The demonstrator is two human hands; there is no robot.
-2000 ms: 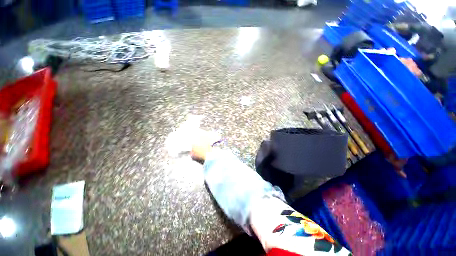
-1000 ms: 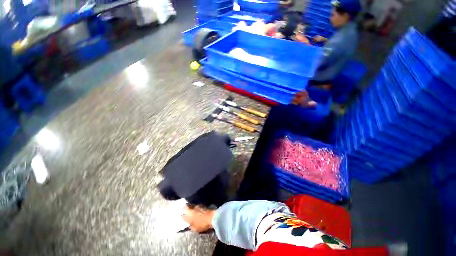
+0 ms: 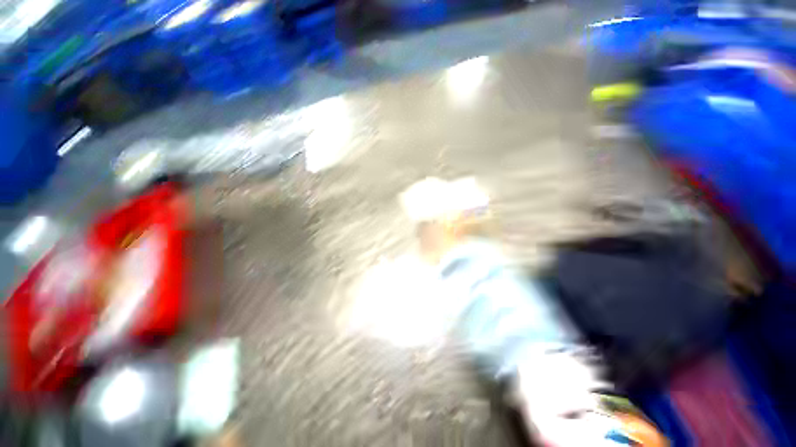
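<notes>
The whole view is badly blurred. My right hand (image 3: 441, 234) is near the middle of the speckled worktable (image 3: 288, 349), with the arm in a pale sleeve reaching in from the lower right. A white rag (image 3: 445, 197) is at its fingertips, pressed against the tabletop; the fingers themselves are not clear. My left hand is not in view.
Red trays (image 3: 166, 262) with clear bags stand at the left. A pale notepad (image 3: 209, 384) lies at the lower left. A dark rounded object (image 3: 641, 288) stands right of my arm. A blue crate (image 3: 733, 140) is at the upper right, pink parts (image 3: 711, 397) at the lower right.
The view has swung back left from the table's right edge, bringing the red trays and notepad back in. My right hand has moved with the rag from beside the dark object to mid-table.
</notes>
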